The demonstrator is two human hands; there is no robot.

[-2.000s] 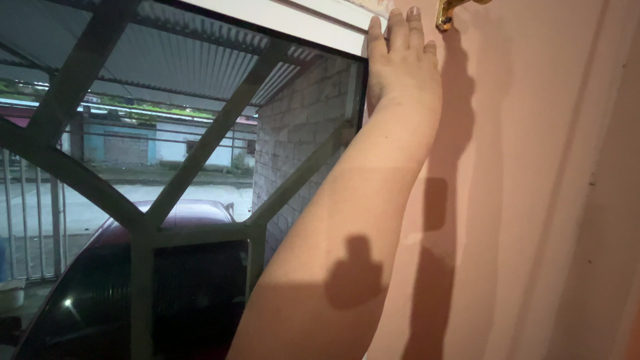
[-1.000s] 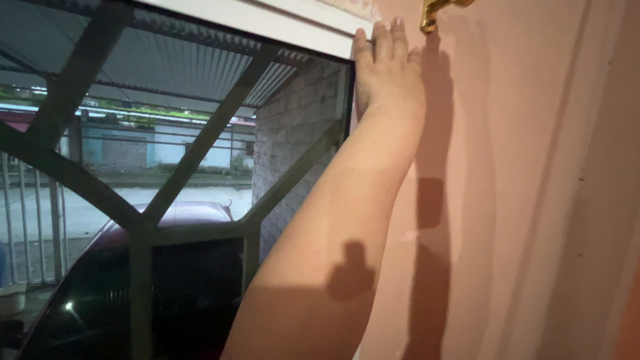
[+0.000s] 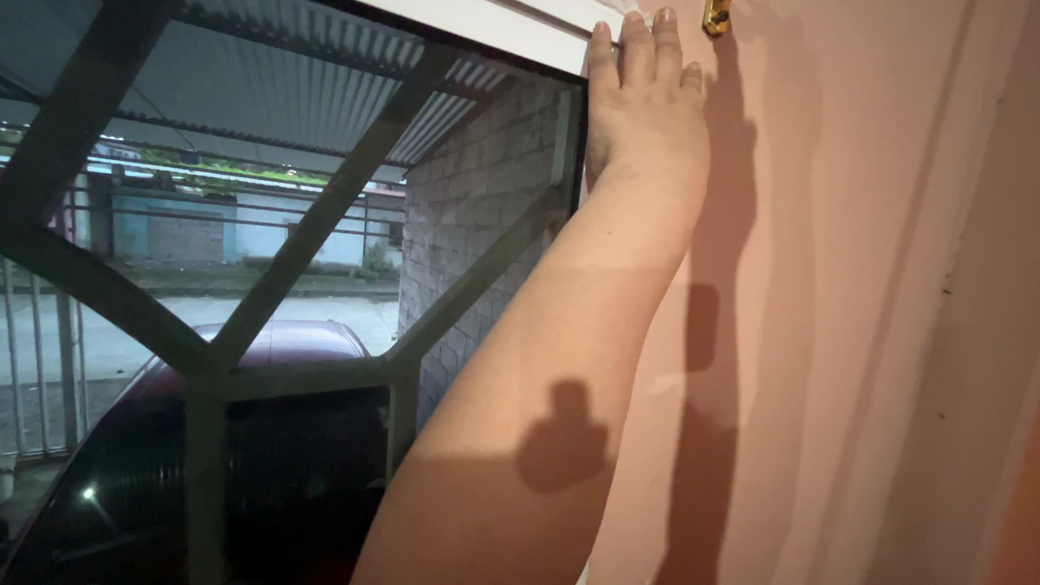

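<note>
My right hand [image 3: 650, 106] reaches up with its back toward me, its fingers extended and slightly apart. It rests at the upper right corner of the window, with the fingertips over the end of the white window frame [image 3: 528, 32] and the palm side toward the pink wall [image 3: 845, 244]. The thumb is hidden, and no held object shows. Beside the hand is the dark-edged window glass [image 3: 325, 97]. My bare forearm slants up from the bottom edge and covers part of the glass and wall. My left hand is out of view.
A brass-coloured metal fitting [image 3: 717, 18] is on the wall just right of my fingers. Metal window bars [image 3: 305, 378] cross the view outside. Beyond them are a parked car [image 3: 280, 340], a block wall [image 3: 463, 187] and a corrugated roof [image 3: 268, 89]. Shadows fall on the wall and forearm.
</note>
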